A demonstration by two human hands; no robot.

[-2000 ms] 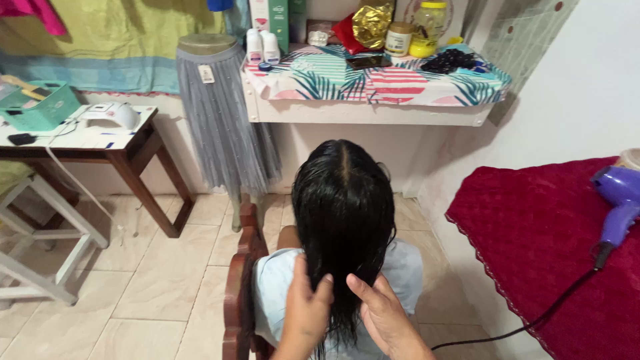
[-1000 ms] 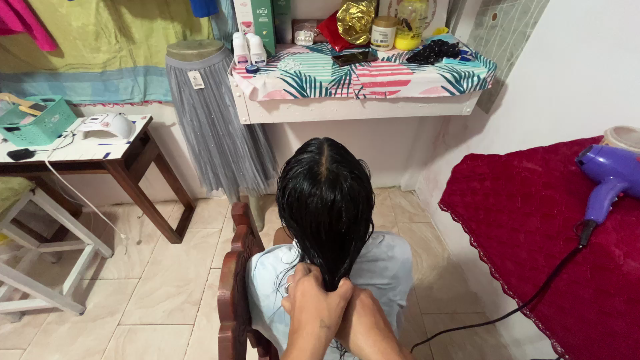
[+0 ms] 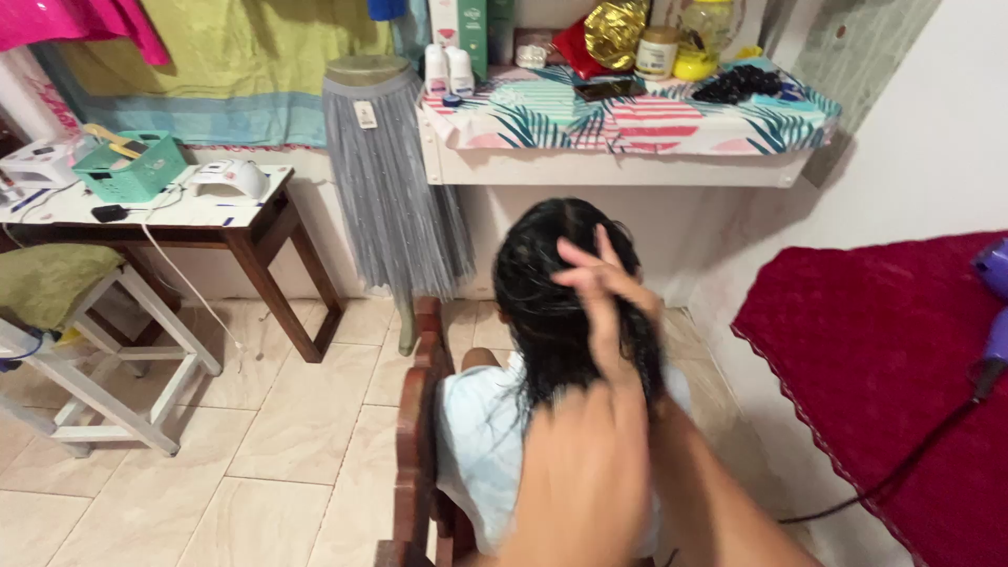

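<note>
A seated person with wet dark hair [image 3: 543, 315] faces away from me, wearing a light blue top [image 3: 476, 417]. My right hand [image 3: 618, 291] is at the back of the head, fingers spread over the hair. Lower down and nearer the camera, my left hand [image 3: 587, 441] is blurred and overlaps my right; its grip on the hair cannot be made out. Where the two overlap, it is unclear which fingers belong to which hand. Part of the hair's length is hidden behind them.
The wooden chair back [image 3: 417, 425] stands left of the person. Ahead is a cloth-covered shelf [image 3: 551, 118] with bottles and jars. At right, a purple hair dryer [image 3: 996, 339] lies on a red cloth [image 3: 866, 331], its cord trailing down. A stool [image 3: 118, 354] and table [image 3: 276, 177] stand left.
My hands were together low on the gathered hair a second ago; now one reaches higher up the back of the head. Hair hangs looser over the shoulders.
</note>
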